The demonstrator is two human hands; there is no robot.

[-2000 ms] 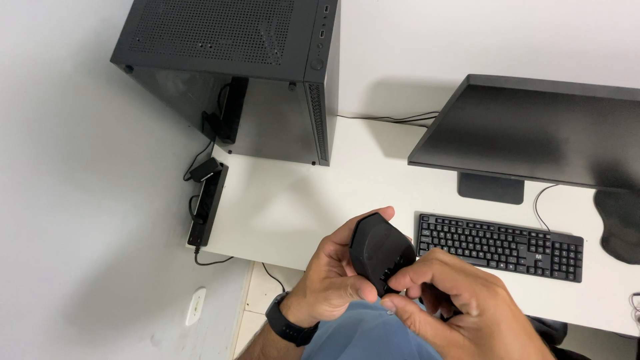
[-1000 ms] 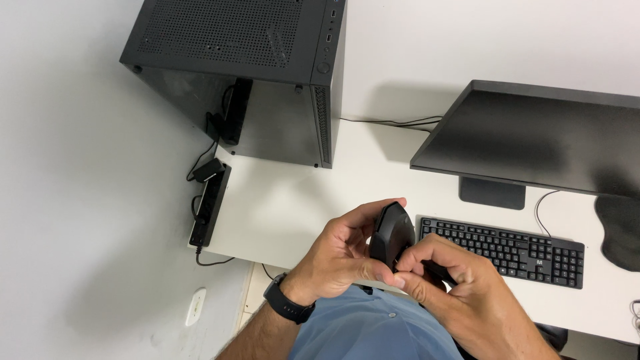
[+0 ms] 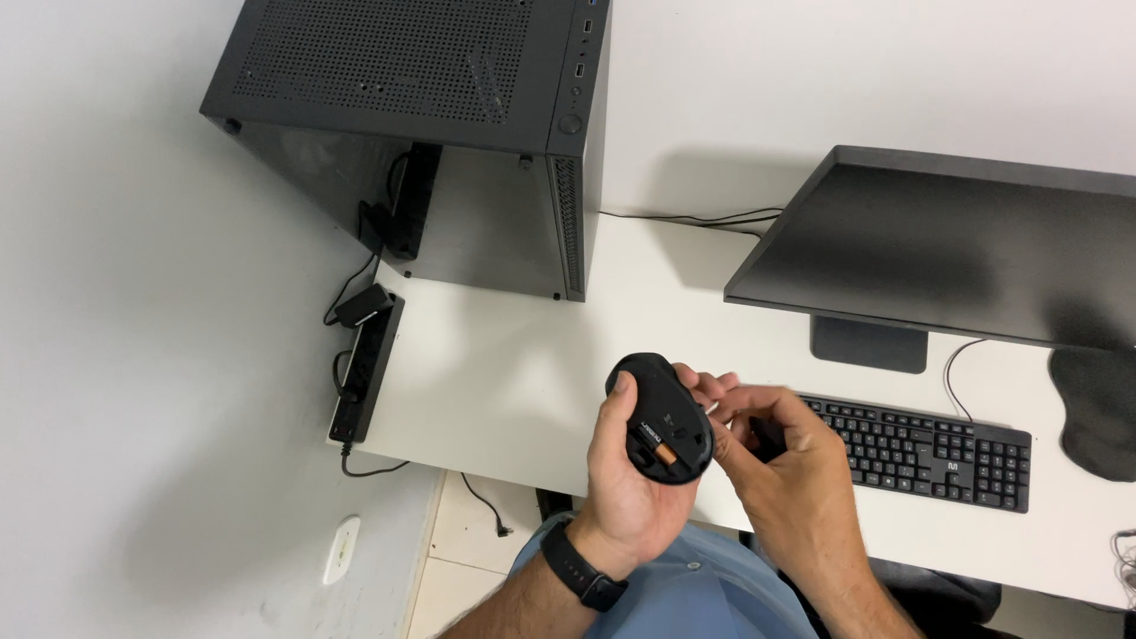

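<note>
My left hand [image 3: 626, 484] grips a black computer mouse [image 3: 661, 390], its underside turned up toward me. The battery bay is uncovered, and a cylindrical battery [image 3: 658, 446] with a copper-coloured end lies in it. My right hand [image 3: 785, 461] is beside the mouse's right edge, with thumb and index finger pinched at a small pale thing [image 3: 712, 409] that is too small to name. A dark piece [image 3: 765, 437] shows between the palm and curled fingers of that hand; its shape is mostly hidden.
A black computer case [image 3: 497, 213] stands at the back left of the white desk [image 3: 497, 382], near a power strip [image 3: 377, 373] with plugs. To the right are a monitor [image 3: 923, 248], a black keyboard [image 3: 932, 453] and a dark mouse pad [image 3: 1096, 417]. Cables run behind the monitor.
The mouse has been turned, so its underside and the battery now show. My right hand's fingers have moved from its lower end to its right edge.
</note>
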